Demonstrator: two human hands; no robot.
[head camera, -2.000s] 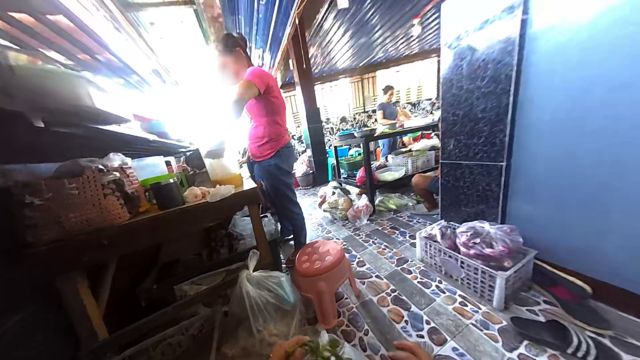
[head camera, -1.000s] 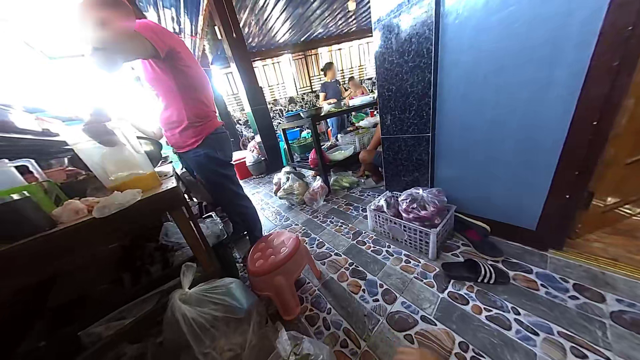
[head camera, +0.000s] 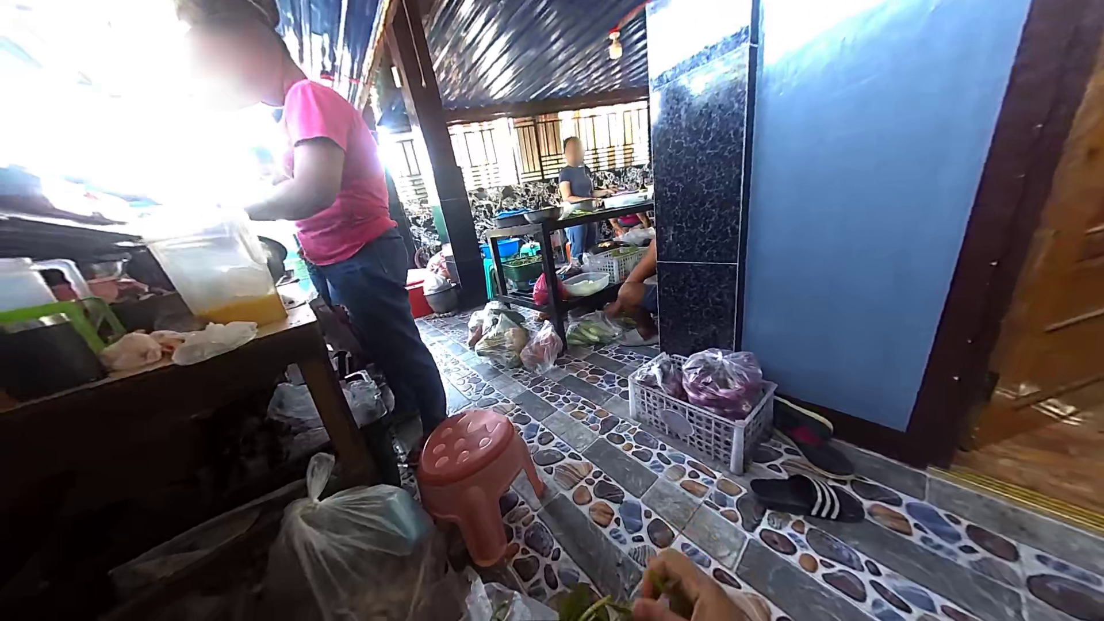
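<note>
My right hand (head camera: 690, 591) is at the bottom edge, its fingers bent around a piece of green leafy stem. Just left of it, green leaves and stems (head camera: 593, 604) lie at the frame's edge, beside a clear plastic bag (head camera: 500, 599). My left hand is out of view. A tied clear plastic bag (head camera: 358, 535) with hard-to-tell contents stands further left. Behind the bags is a red plastic stool (head camera: 474, 440) with round marks on its seat.
A person in a pink shirt (head camera: 341, 164) stands at a wooden table (head camera: 297, 332) on the left. A white plastic crate (head camera: 690, 431) with bagged purple produce and a black striped slide sandal (head camera: 806, 498) are on the patterned floor at right. Other people are further back.
The view has swung to the right since two seconds ago. My right hand, low in the frame before, now shows more fully with green stem in its fingers.
</note>
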